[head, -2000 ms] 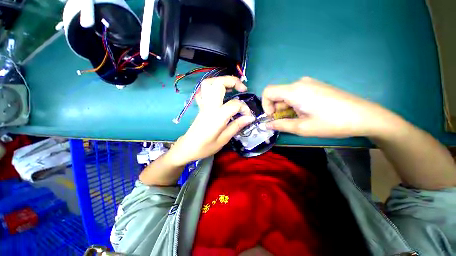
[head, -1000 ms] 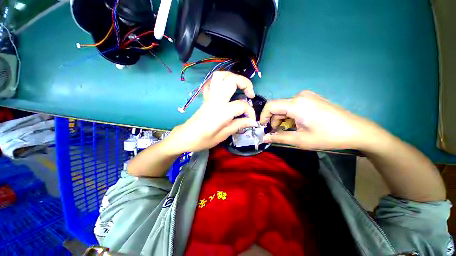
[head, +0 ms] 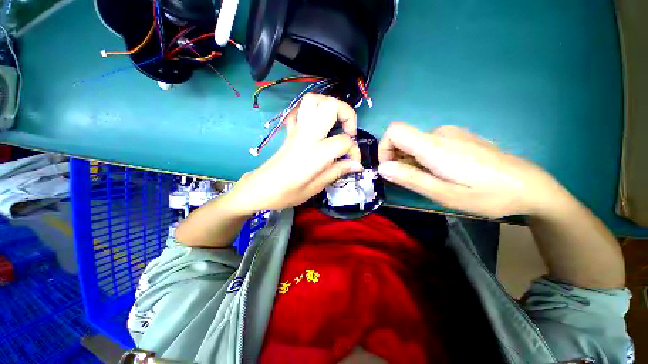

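The black camera head shell with its pale circuit board (head: 349, 192) is at the bench's front edge, against my red top. My left hand (head: 316, 153) holds the shell at its left and upper side, thumb and fingertips over the board. My right hand (head: 440, 167) is at the shell's right side, fingers curled together with the tips by the board's upper right corner; the yellow-brown tool is mostly hidden in its curled fingers. Coloured wire leads (head: 288, 84) hang from the black-and-white camera body (head: 330, 39) just above my left hand.
A second camera body (head: 167, 60) with loose wires lies at the upper left, a white antenna (head: 226, 21) beside it. The green bench (head: 490, 64) spans the view. A blue crate (head: 124, 242) holding white units (head: 190, 197) stands below the bench at left.
My right fingers have curled closer together and the yellow-brown tool, visible before, is now mostly hidden. The view has shifted, with the camera bodies nearer the top edge. My left hand still holds the shell.
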